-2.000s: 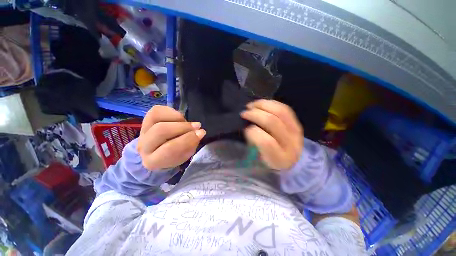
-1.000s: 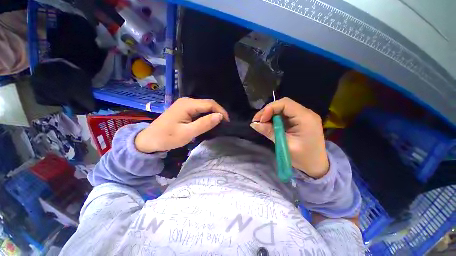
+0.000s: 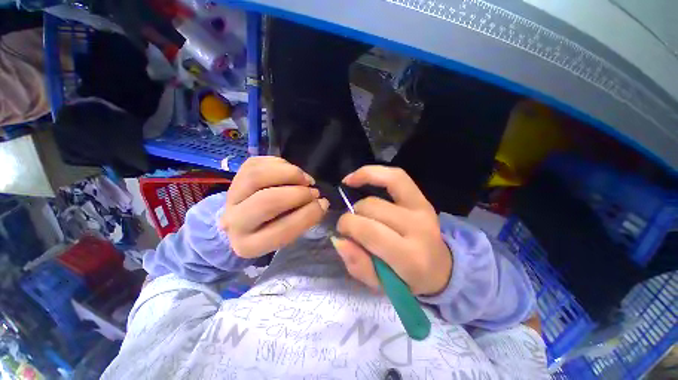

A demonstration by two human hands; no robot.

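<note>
A black garment piece (image 3: pixel 316 141) lies bunched in my lap, dark against the dark background. My left hand (image 3: pixel 273 206) pinches its edge between thumb and fingers. My right hand (image 3: pixel 398 230) is close to the right of it and holds a seam ripper (image 3: pixel 402 298). The green handle points down towards my body and the thin metal shaft points up and left, its tip near the cloth between my hands. The right index finger and thumb are by the cloth; whether they pinch it is hard to tell.
The table's ruler-marked front edge (image 3: pixel 520 46) crosses the top right. A blue basket (image 3: pixel 254 89) of packets stands at upper left, a red basket (image 3: pixel 160 210) below it. Another blue basket (image 3: pixel 554 315) with black cloth is at right. Yellow material (image 3: pixel 517 145) shows under the table.
The seam ripper has swung from upright to tilted left, its tip now between my hands. My right hand has moved left and my left hand has closed onto the cloth.
</note>
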